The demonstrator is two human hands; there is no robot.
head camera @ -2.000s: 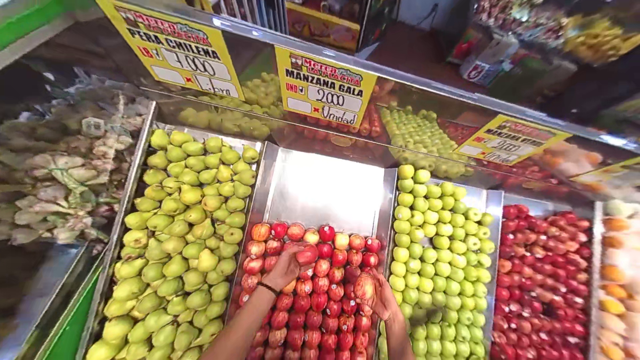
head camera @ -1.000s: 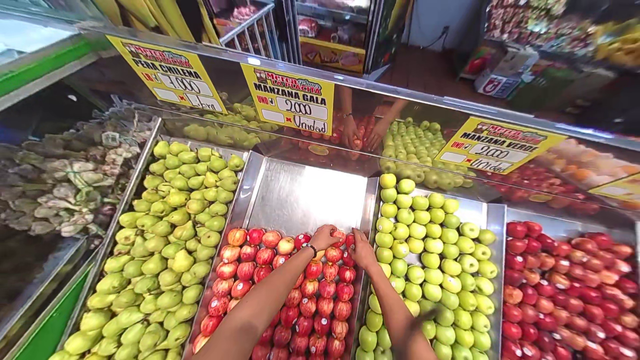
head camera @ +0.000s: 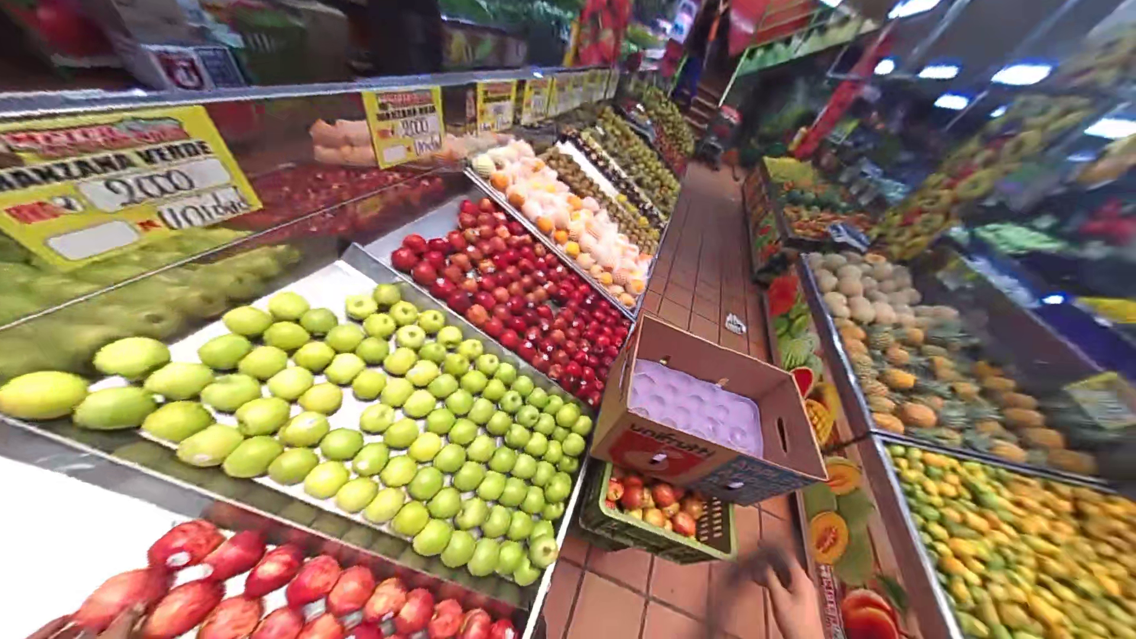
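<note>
At the bottom left edge, a small part of my left hand (head camera: 106, 623) shows beside the red apples (head camera: 311, 577); its grip is hidden. Low on the right, my right hand (head camera: 785, 581) is blurred above the tiled floor, to the right of a green plastic crate (head camera: 643, 540) of red-yellow apples (head camera: 657, 506). Whether it holds anything is unclear. On the crate rests an open cardboard box (head camera: 772, 382) with a purple molded fruit tray (head camera: 692, 404) inside. Green apples (head camera: 444, 426) lie in rows in the display left of the box.
Darker red apples (head camera: 524, 293) and net-wrapped fruit (head camera: 568, 222) fill sloping bins farther along the left. A tiled aisle (head camera: 701, 231) runs between displays. On the right stand bins of melons (head camera: 861, 288), pineapples and yellow-green fruit (head camera: 1003, 541). Yellow price signs (head camera: 124, 186) line the rail.
The view has swung far right, bringing the box, crate and aisle into sight. My hands, together at the top of the red apple rows a second ago, are now wide apart.
</note>
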